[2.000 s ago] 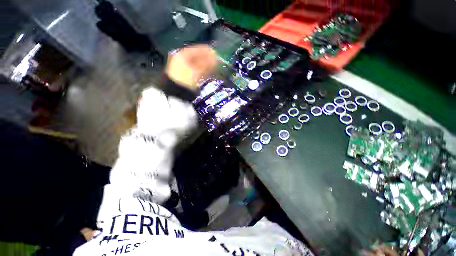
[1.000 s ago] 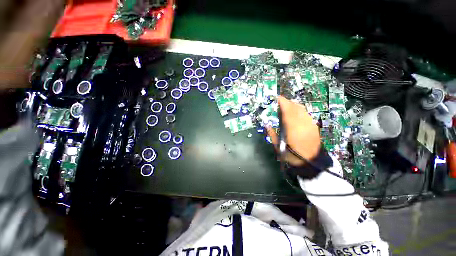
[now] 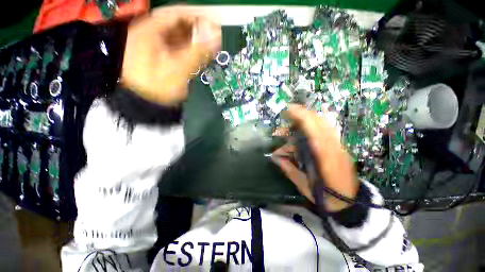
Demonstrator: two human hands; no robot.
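My left hand (image 3: 165,56) is raised over the left part of the dark green mat (image 3: 212,170), blurred, with its fingertips close together; I cannot tell whether it holds anything. My right hand (image 3: 327,159) is closed around the black soldering iron (image 3: 308,151), whose cable runs back over the wrist. Its fingertips are at the near left edge of a large heap of green circuit boards (image 3: 340,64). A few ring-edged black discs (image 3: 222,58) show between my left hand and the heap; others may be hidden behind the hand.
A black blister tray (image 3: 80,58) with boards and discs is at the left. A red-orange tray (image 3: 64,15) is at the far left. A black round fan (image 3: 420,40) and a white cup (image 3: 435,106) are at the right, with black cables along the near edge.
My left hand has come in from the left edge to above the discs, covering most of them. My right hand stays beside the heap with the iron. The view has shifted slightly.
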